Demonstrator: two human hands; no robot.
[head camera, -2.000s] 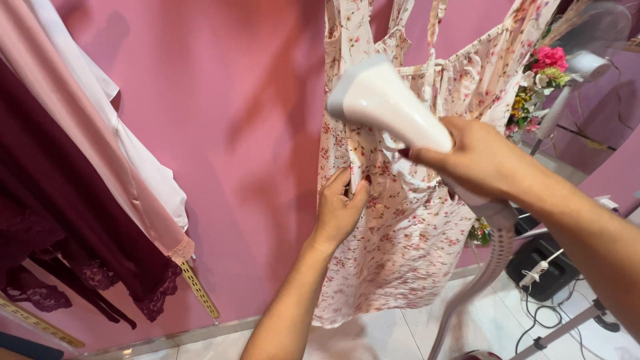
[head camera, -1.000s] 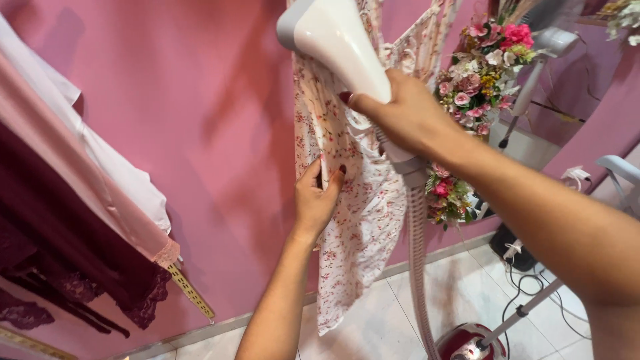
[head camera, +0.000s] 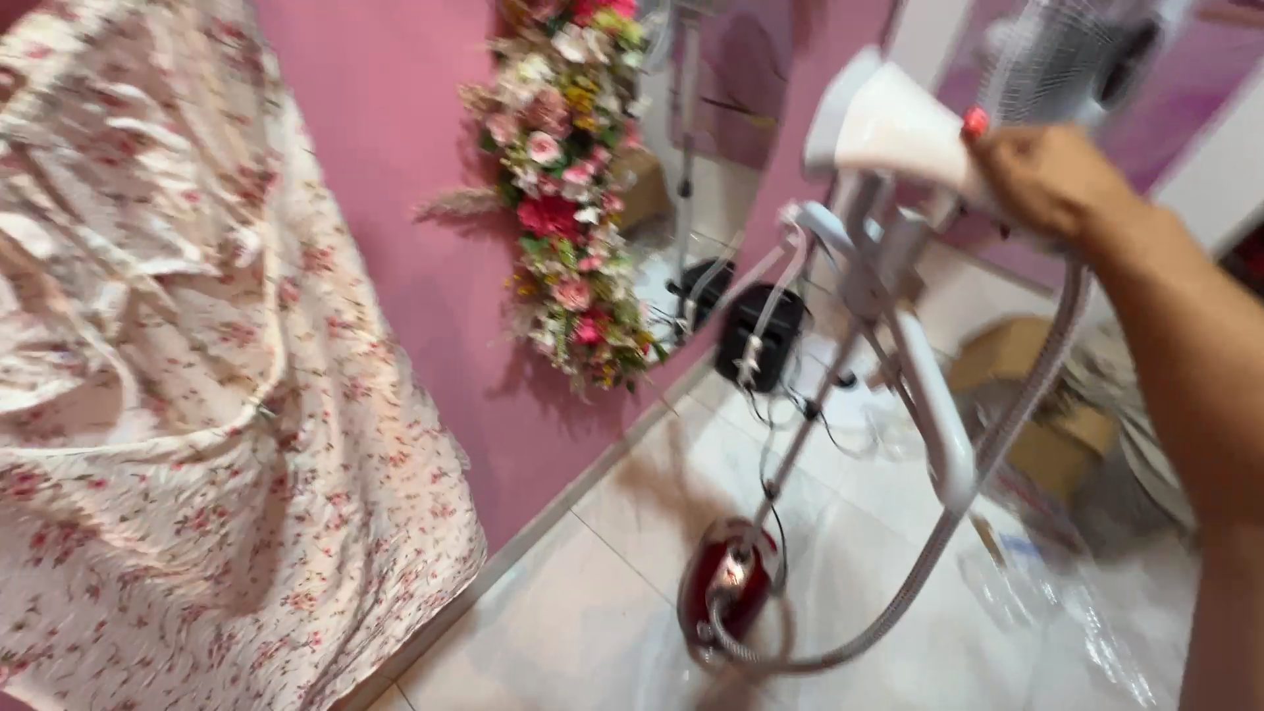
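My right hand, at the upper right, is closed around the handle of a white garment steamer head. The head is at the top of the steamer's pole, beside its bracket; whether they touch cannot be told. A ribbed hose hangs from the handle and curves down to the dark red steamer base on the floor. The floral dress hangs at the left against the pink wall, its fabric creased. My left hand is out of view.
Artificial flowers border a wall mirror. A black box-shaped device with cables stands by the wall. Cardboard boxes and clear plastic lie on the tiled floor at the right. A fan is at the upper right.
The view has swung right. My right hand has carried the steamer head away from the dress to the pole. My left hand, which was at the dress, has left the view.
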